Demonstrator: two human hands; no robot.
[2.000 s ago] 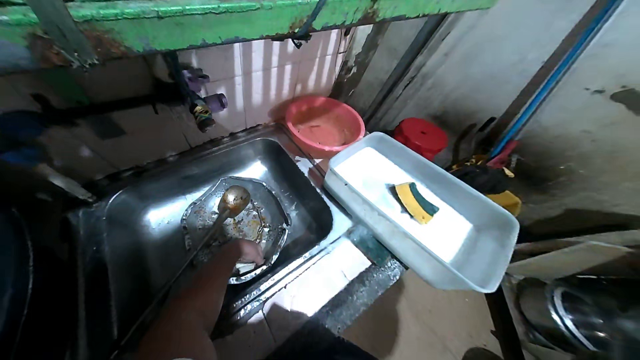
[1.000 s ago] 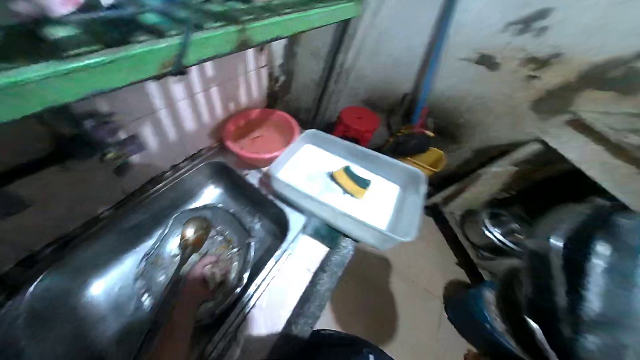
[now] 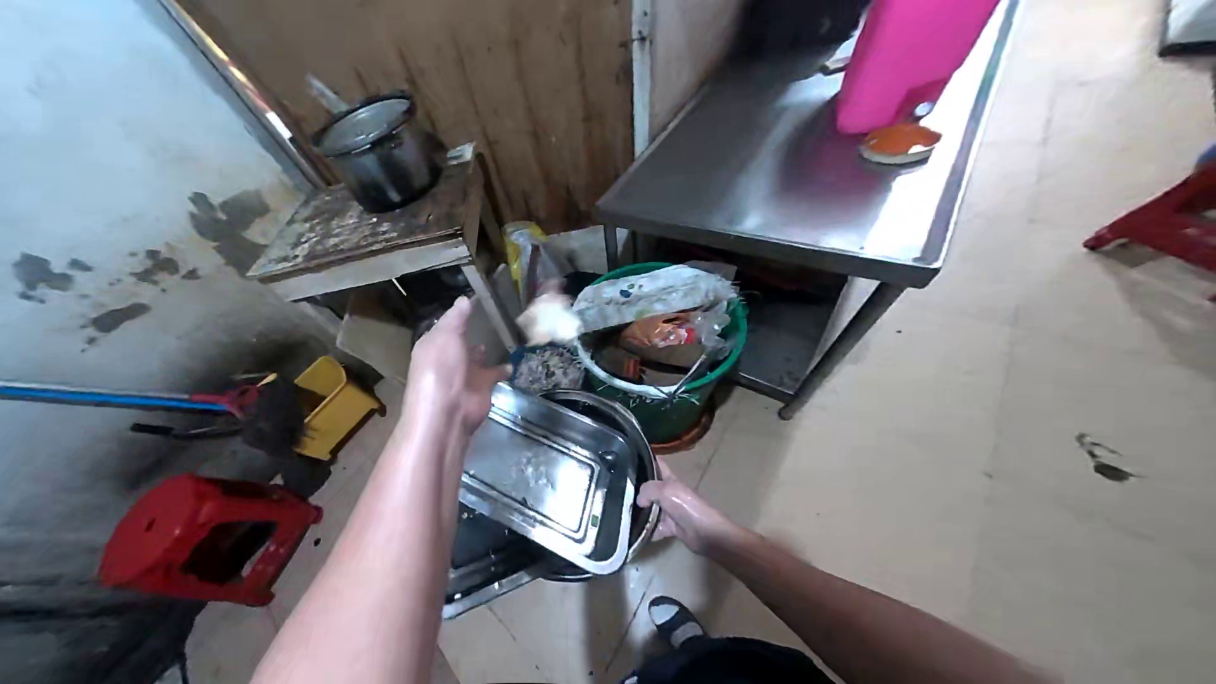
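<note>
My left hand (image 3: 451,370) is raised with its fingers apart, above the left edge of a rectangular metal tray (image 3: 541,475). A blurred pale lump (image 3: 550,318) is in the air just right of its fingertips, toward a green bin (image 3: 665,408) full of waste. My right hand (image 3: 679,508) grips the rim of a round metal basin (image 3: 638,427). The tray rests tilted on this basin, and another metal tray (image 3: 494,594) shows beneath it at the lower left. Small wet scraps lie on the top tray.
A steel table (image 3: 760,180) stands beyond the bin, a worn wooden table (image 3: 380,233) with a dark pot (image 3: 380,152) at the left. A red stool (image 3: 204,541), a yellow dustpan (image 3: 332,408) and a blue broom handle (image 3: 104,396) are at the left. My foot (image 3: 676,619) is below.
The view has swung far from the sink to the bin. My left hand, earlier no pan in sight near it but the sink's dish, is now raised; my right hand now holds the basin.
</note>
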